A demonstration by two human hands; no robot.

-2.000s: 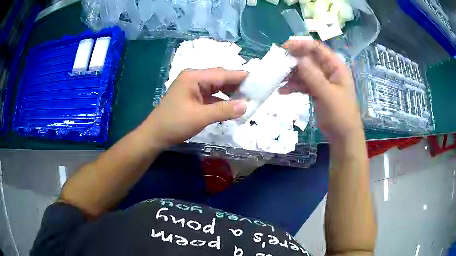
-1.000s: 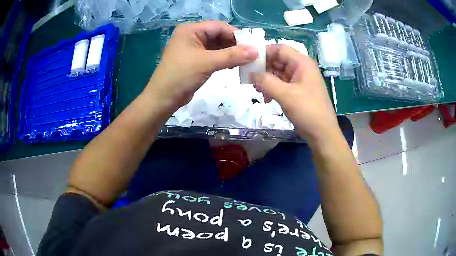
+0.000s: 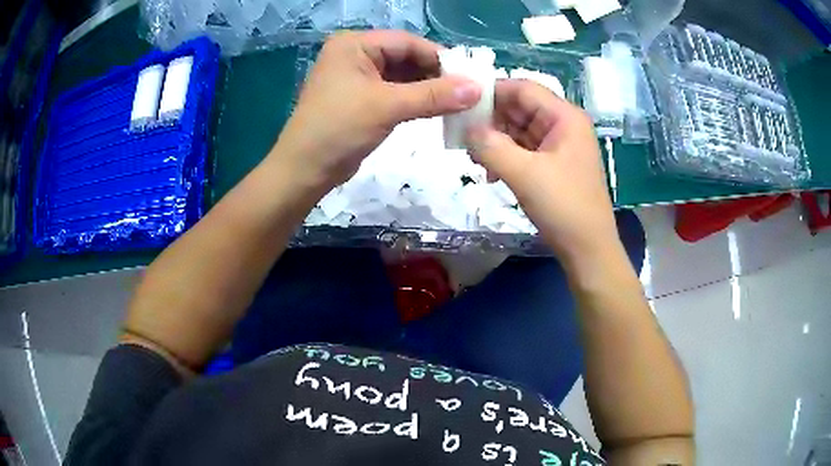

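Note:
My left hand (image 3: 374, 100) and my right hand (image 3: 533, 141) are bare and hold a white piece (image 3: 468, 96) upright between their fingertips. The piece has a ragged white top and a smoother, slightly translucent lower part. It looks like white cotton with a housing, but the fingers hide much of it. It is above a clear tray (image 3: 424, 238) heaped with white cotton sheets (image 3: 428, 187).
A blue plastic tray (image 3: 118, 182) at left holds two filled units (image 3: 162, 91). A bag of housings (image 3: 282, 20) and cream blocks (image 3: 548, 29) are behind. A white-bodied hand tool (image 3: 606, 91) is right of the heap. A blister tray (image 3: 729, 114) is at right.
Two seconds ago the hands held a white sheet at a slant; now they hold an upright piece. The white-bodied tool shows at the right. Since one second ago the hands have barely moved.

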